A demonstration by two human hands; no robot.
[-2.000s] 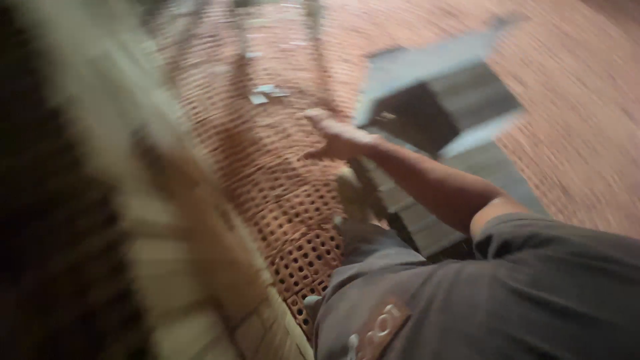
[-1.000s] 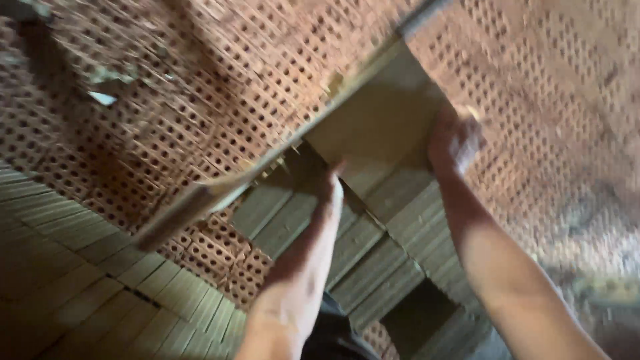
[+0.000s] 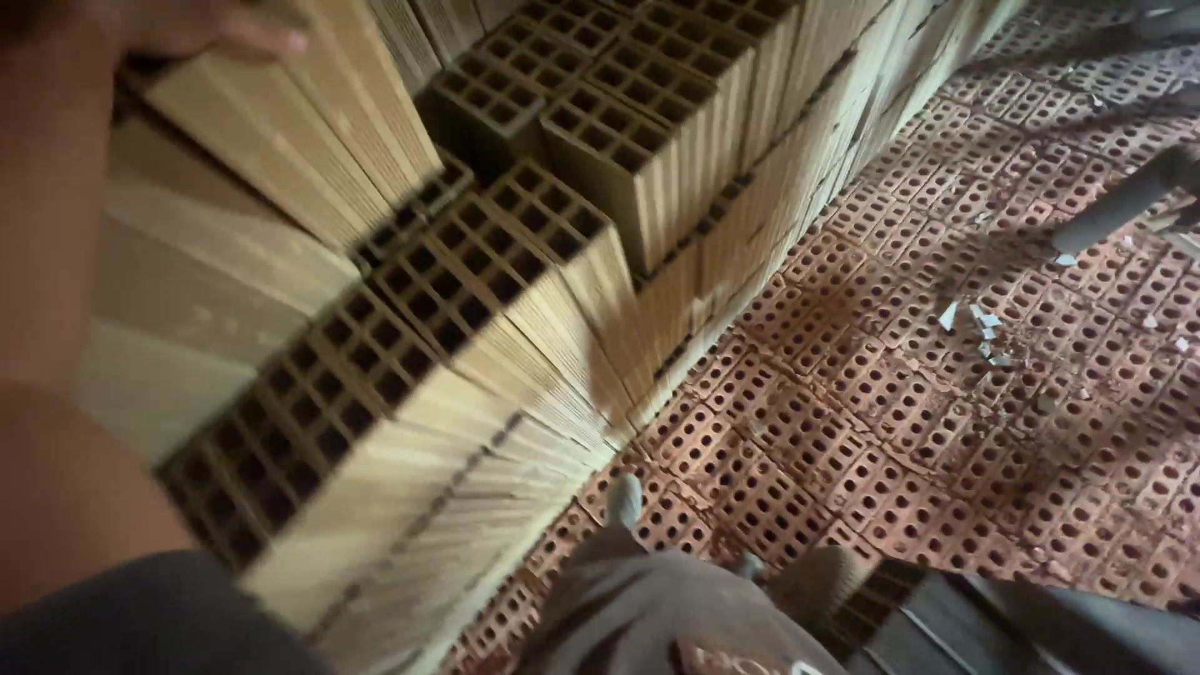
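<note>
My left hand (image 3: 211, 28), partly cut off and blurred at the upper left, lies over the upper end of tan hollow clay blocks (image 3: 309, 122). Whether it grips them cannot be told. Below and right of these blocks runs a stepped stack of hollow clay blocks (image 3: 562, 281), their square-holed ends facing up. One block (image 3: 609, 127) stands higher than the row in front of it. My right hand is not in view.
A floor of red perforated bricks (image 3: 844, 403) lies right of the stack, with pale broken shards (image 3: 984, 321) on it. Dark grey blocks (image 3: 937, 619) are at the lower right. My shoe (image 3: 623, 502) is beside the stack's foot. A grey pole-like object (image 3: 1120, 206) juts in at right.
The view has swung strongly to the tall tan stack. One second ago both hands were at a flat block above darker blocks; now only the left hand shows, at the tan blocks.
</note>
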